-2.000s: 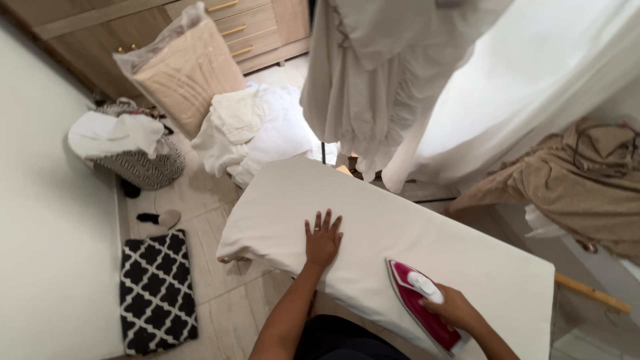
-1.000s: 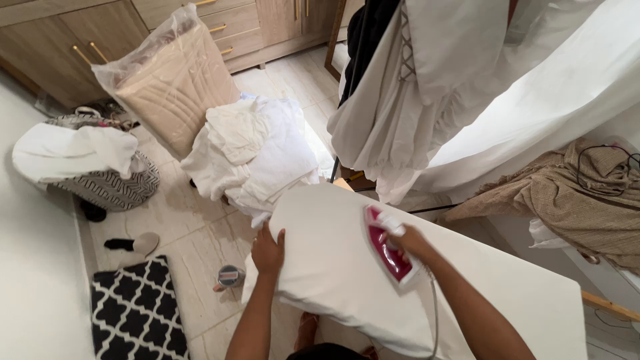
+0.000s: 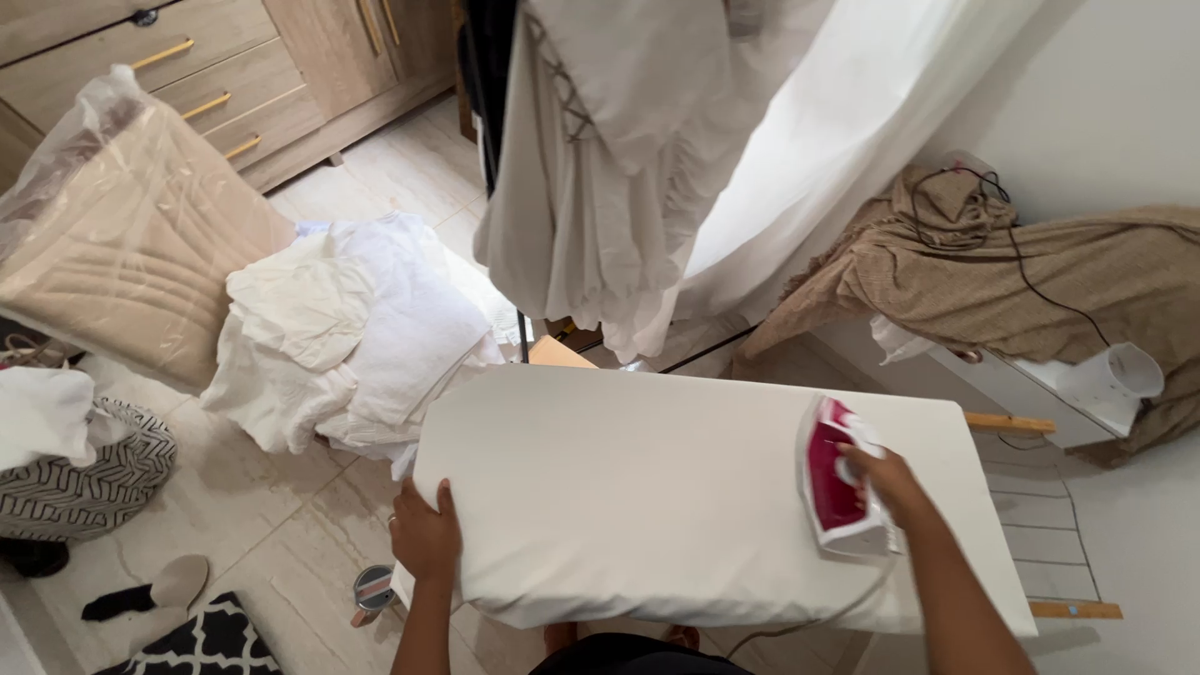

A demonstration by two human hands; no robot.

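A pale cloth [image 3: 637, 478] covers the ironing board, its near edge hanging in loose folds. My right hand [image 3: 886, 483] grips the handle of a magenta and white clothes iron [image 3: 837, 478], which rests on the cloth toward the board's right end, tip pointing away from me. A cord runs from the iron's heel over the near edge. At the board's left end my left hand [image 3: 427, 532] lies on the cloth's edge, thumb on top and fingers on the outer side; whether it pinches the fabric cannot be told.
White clothes [image 3: 375, 328] are heaped beyond the board's left end, beside a plastic-wrapped beige item [image 3: 141, 225]. Light garments [image 3: 619, 169] hang behind the board. At right are a brown cloth [image 3: 1050, 272] and a white cup [image 3: 1116, 375]. A lidded tumbler [image 3: 373, 589] stands near my left hand.
My right hand has carried the iron to the board's right part. My left hand, flat on the middle of the cloth at first, is now at the left end. The view has shifted.
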